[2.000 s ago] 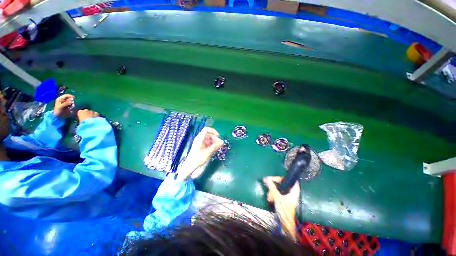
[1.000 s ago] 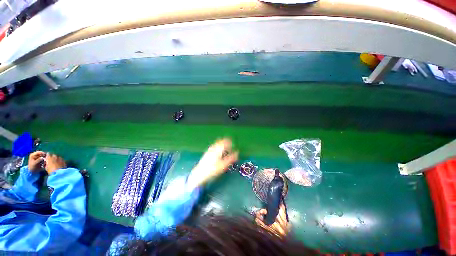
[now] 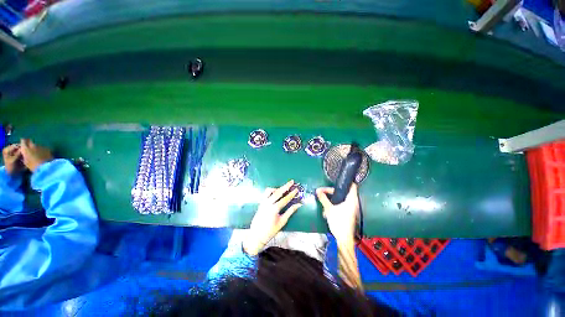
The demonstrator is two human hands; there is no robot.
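Observation:
My left hand [image 3: 272,212] is on the bench front, its fingers holding a round unit [image 3: 296,193] against the surface. My right hand [image 3: 340,209] grips the black electric screwdriver [image 3: 349,176], whose far end is over the speckled screw dish [image 3: 333,162]. Three more round units lie beyond my hands: a left one [image 3: 259,138], a middle one [image 3: 292,143] and a right one [image 3: 317,146] near the dish. A scattered heap of small silver parts [image 3: 235,171] lies left of them. Blue-and-silver part strips [image 3: 158,170] lie farther left, with thin dark-blue strips [image 3: 197,160] beside them.
A clear plastic bag [image 3: 396,131] lies right of the dish. A green conveyor belt [image 3: 279,68] beyond carries dark units. Red trays [image 3: 547,195] stand at right; a lower red tray [image 3: 406,252] is below the bench edge. Another person's blue sleeve [image 3: 65,204] is at left.
The view has tilted down. My left hand has come back from beyond the bench middle to near the front edge and now holds a unit. The screwdriver is still in my right hand over the dish.

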